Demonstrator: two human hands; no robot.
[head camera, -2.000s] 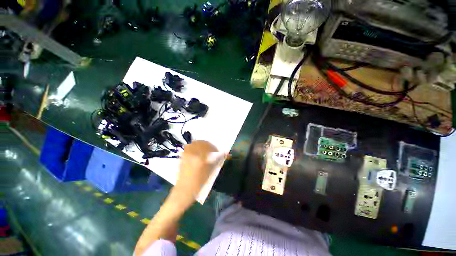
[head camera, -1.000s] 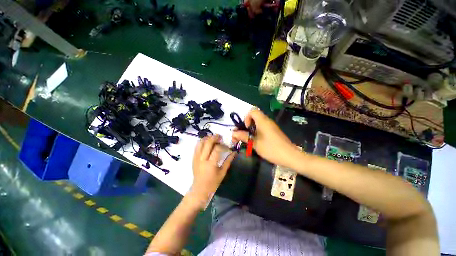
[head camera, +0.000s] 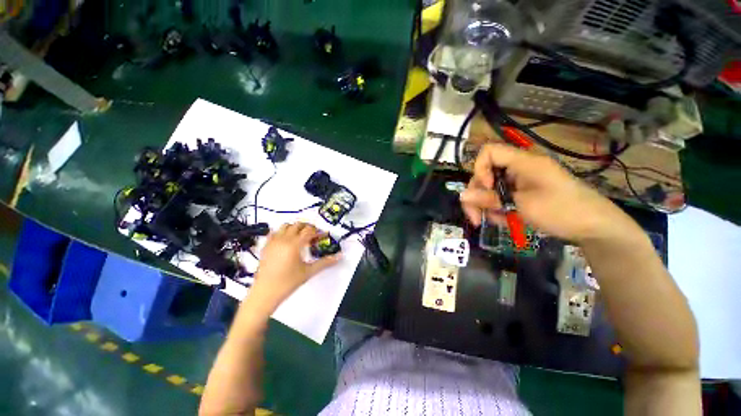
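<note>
My left hand (head camera: 286, 266) is over the white sheet (head camera: 305, 313), with a small open power adapter (head camera: 326, 244) between its thumb and fingers. Two more adapters lie just above it, one (head camera: 335, 207) with its yellow and silver parts turned up. The tangled adapter pile (head camera: 191, 199) covers the left of the sheet. My right hand (head camera: 520, 191) holds a red and black pen-like probe (head camera: 512, 213), tip towards me, above the green test circuit board (head camera: 530, 237), which it partly hides. A thin black cord runs right from near the held adapter.
The black test board (head camera: 479, 325) bears cream test sockets (head camera: 439, 288) with white plug adapters (head camera: 451, 252). Behind it stand a glass bulb (head camera: 486, 34), a meter (head camera: 552, 97) and test leads (head camera: 517, 136). Blue bins (head camera: 134, 296) are lower left, another white sheet (head camera: 705, 284) at right.
My right hand has moved right with the probe, from the sheet's edge to above the test board. My left hand is a little further left, and the hands are now apart.
</note>
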